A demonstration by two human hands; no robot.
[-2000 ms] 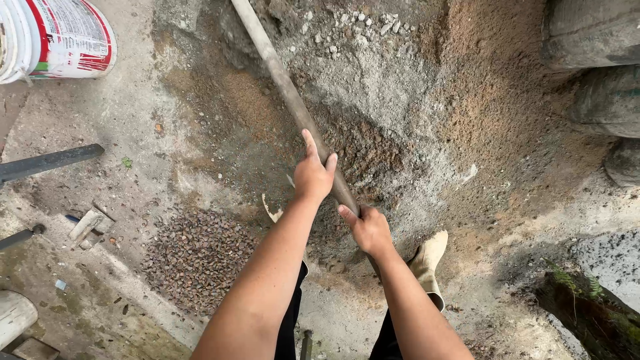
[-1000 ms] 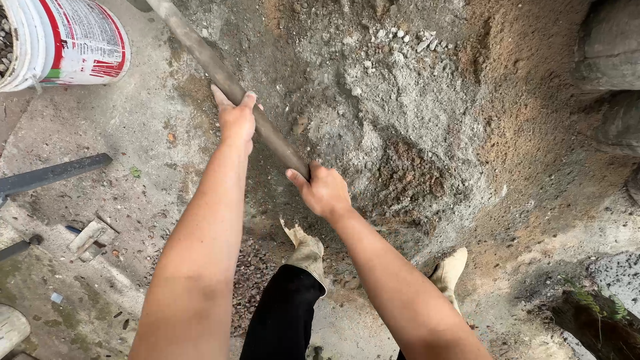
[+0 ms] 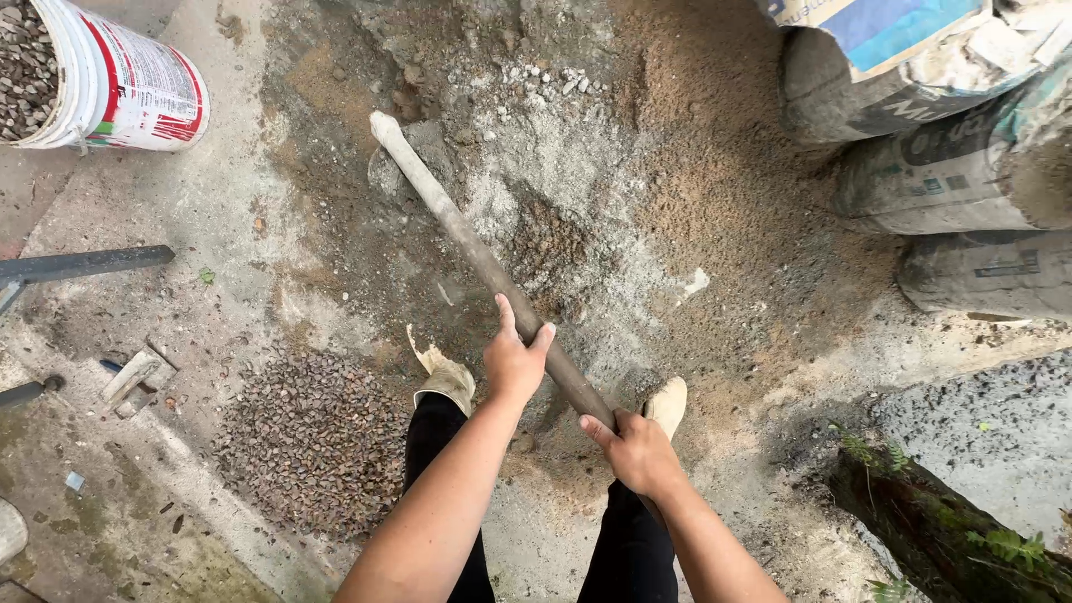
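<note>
A long wooden tool handle point(image 3: 477, 251) slants from the upper left to the lower right across the head view. Its far end meets a dirt-caked metal blade, perhaps a hoe or shovel point(image 3: 410, 163), that rests in wet grey mix. My left hand point(image 3: 515, 360) grips the handle near its middle, index finger laid along it. Lower down, near the butt, my right hand point(image 3: 643, 452) is closed round it. Beyond the hands lies a heap of grey cement powder point(image 3: 544, 151) with brown sand point(image 3: 720, 193) on its right side.
A white bucket point(image 3: 146, 84) of gravel stands at upper left. A gravel pile point(image 3: 314, 444) lies by my left boot point(image 3: 445, 381); my right boot point(image 3: 667, 404) is near the handle. Filled sacks point(image 3: 930, 176) line the right side. A trowel or float point(image 3: 138, 381), metal bar point(image 3: 84, 264) and mossy log point(image 3: 938, 528) lie around.
Since a second ago, both hands and the handle have come back toward my body and to the right. The handle's blade end now shows in the mix. Both hands have kept hold.
</note>
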